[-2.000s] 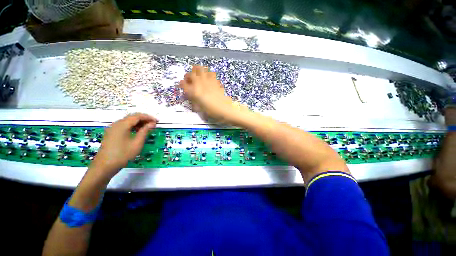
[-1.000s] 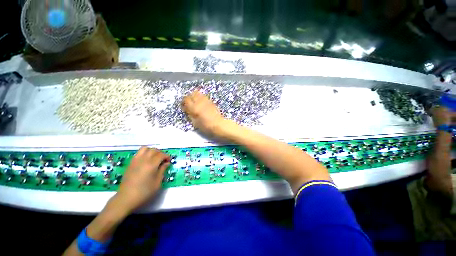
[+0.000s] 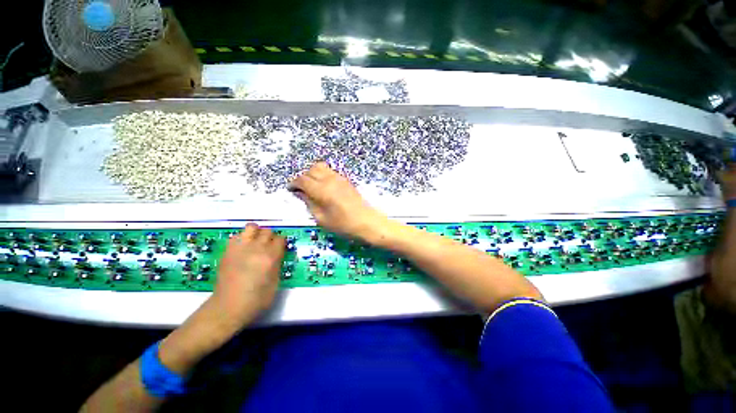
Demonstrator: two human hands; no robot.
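A long green strip of circuit boards (image 3: 484, 239) with rows of small dark and silver parts runs along the near edge of the bench. My left hand (image 3: 250, 266) is over the boards, fingers bent down at their back edge; whether it holds a part is hidden. My right hand (image 3: 329, 198) is at the near edge of the heap of silver components (image 3: 379, 149), thumb and fingertips together; a small dark spot shows at the fingertips, too small to name. A heap of cream components (image 3: 169, 153) lies left of the silver heap. A blue wrist strap (image 3: 160, 371) is on my left wrist.
A desk fan (image 3: 101, 28) and a cardboard box (image 3: 153, 68) stand behind the bench. A small silver pile (image 3: 363, 89) lies on the back ledge. A thin bent tool (image 3: 570, 152) and dark components (image 3: 668, 160) lie right. Another person's arm (image 3: 724, 250) is at the right edge.
My right hand has moved from within the silver heap to its near edge. My left hand has moved right along the boards since the earliest frame. The camera view has shifted.
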